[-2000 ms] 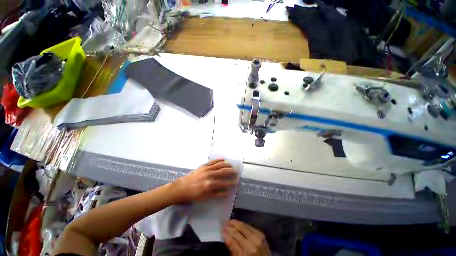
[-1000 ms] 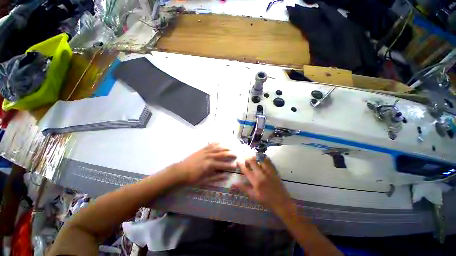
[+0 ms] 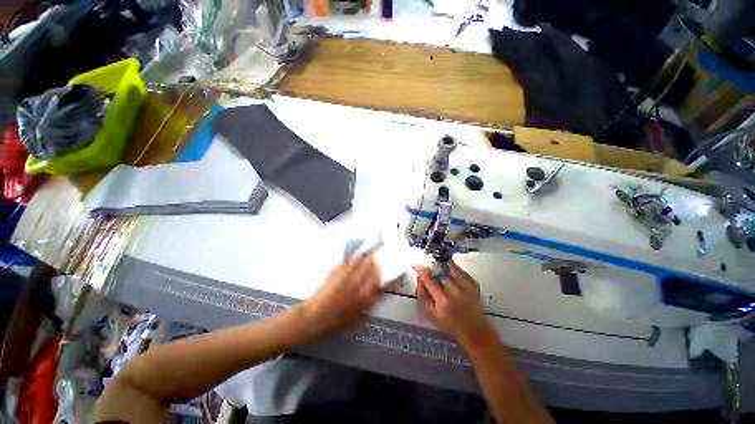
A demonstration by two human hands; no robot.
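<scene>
A light grey cut piece (image 3: 396, 262) lies at the needle end of the white sewing machine (image 3: 563, 224); it is bright and partly blurred. My left hand (image 3: 352, 286) grips it left of the presser foot (image 3: 439, 248), a raised edge showing above the fingers. My right hand (image 3: 449, 300) lies with its fingertips beside the presser foot, on or near the piece; its grip cannot be made out. At the left lie a stack of light grey cut pieces (image 3: 174, 189) and dark grey cut pieces (image 3: 290, 161), which overlap the stack's edge.
A yellow-green basket (image 3: 126, 108) with a dark bag stands at the far left. Behind the table are a brown wooden board (image 3: 406, 79) and dark fabric (image 3: 567, 83). The grey ruler-marked table edge (image 3: 248, 302) runs in front. Pale fabric (image 3: 269, 385) hangs below it.
Both hands have come up from the table edge and lap to the presser foot. Since a second ago, my left hand has closed on the piece and lifted its edge. The camera view has shifted slightly.
</scene>
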